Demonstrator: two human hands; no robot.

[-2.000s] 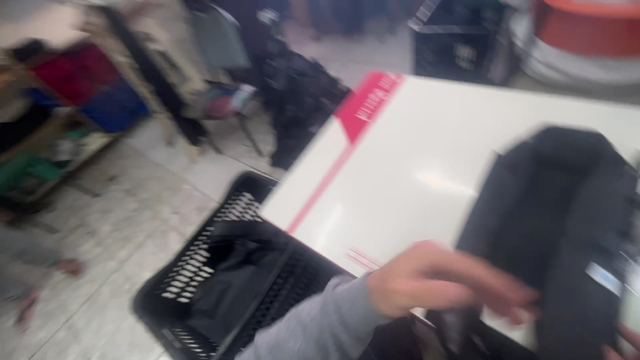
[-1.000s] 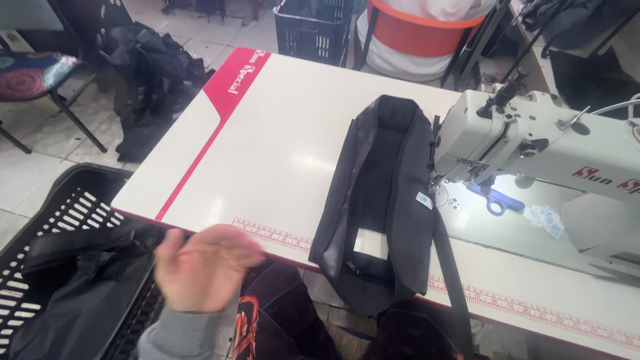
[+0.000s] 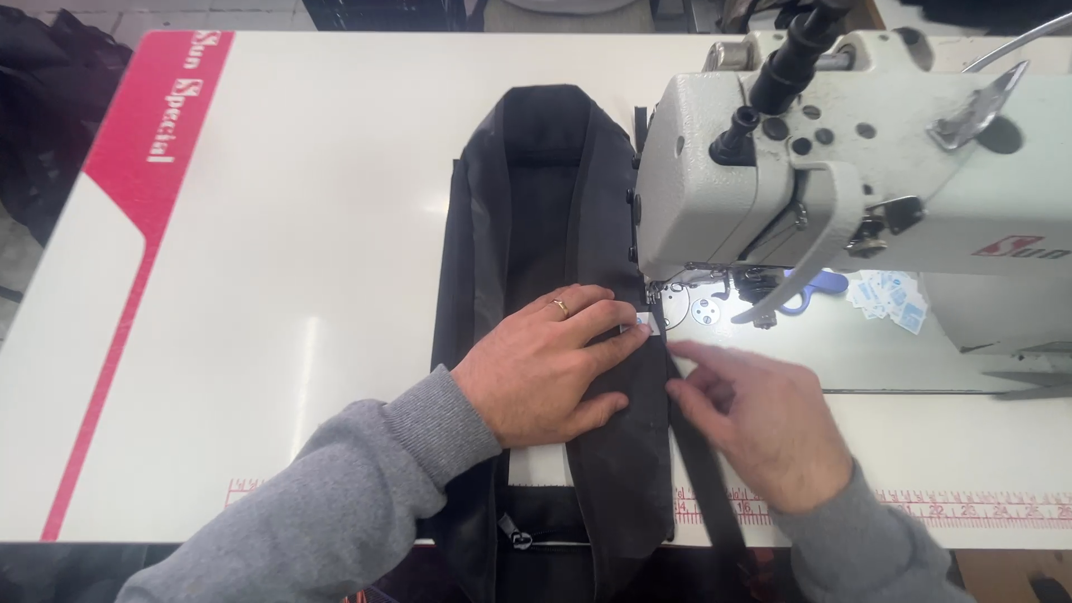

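A black fabric bag piece [image 3: 615, 469] with a zipper pull [image 3: 517, 533] lies lengthwise on the white sewing table [image 3: 276, 251]. Its right edge runs by the presser foot [image 3: 653, 291] of a Sun Special sewing machine [image 3: 720, 184]. My left hand [image 3: 553, 364] rests flat on the fabric, fingertips at a small white label [image 3: 641, 323] by that edge. At the same edge, just below the foot, my right hand [image 3: 745, 410] has thumb and forefinger at a black strap [image 3: 708, 486] that hangs over the table's front. Whether they pinch it cannot be told.
Blue-handled scissors [image 3: 808, 289] and a pile of small labels [image 3: 888, 297] lie under the machine arm. A printed ruler [image 3: 946, 508] runs along the front edge. Dark fabric [image 3: 50, 109] is heaped beyond the table's left side, and a dark crate [image 3: 385, 12] stands behind.
My left hand has moved from the table's left front edge onto the black fabric. My right hand, unseen one second ago, is now at the strap. The view has shifted closer to the machine.
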